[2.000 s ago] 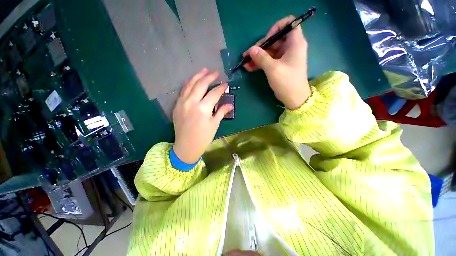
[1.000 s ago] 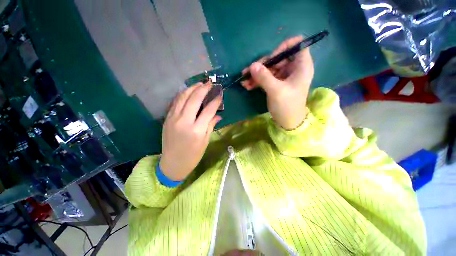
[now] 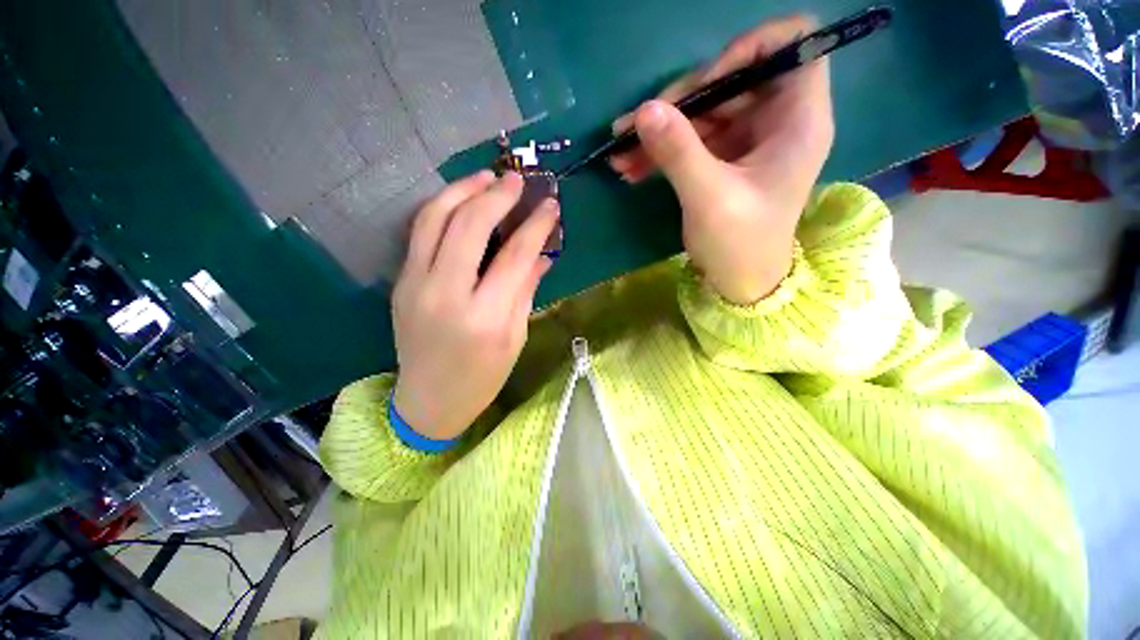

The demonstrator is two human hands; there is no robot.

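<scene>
A small dark electronic module (image 3: 530,215) lies on the green mat under the fingertips of my left hand (image 3: 465,300), which wears a blue wrist band. The flex cable (image 3: 526,155) with a white piece and tiny connector sticks out at the module's far end. My right hand (image 3: 750,163) holds black tweezers (image 3: 763,78) like a pen. Their fine tip is beside the module's upper right corner; whether it touches cannot be told. My left fingers cover the module's left part.
Grey adhesive strips (image 3: 313,100) lie on the green mat (image 3: 631,225) beyond my left hand. A glossy blister tray (image 3: 113,363) with dark modules is at left, a silver-white piece (image 3: 218,304) by its edge. A shiny anti-static bag (image 3: 1085,56) is at far right.
The view has shifted, and my left hand with the module now appears slightly further up. The tweezers' tip has moved from beside the module's side toward its upper right corner.
</scene>
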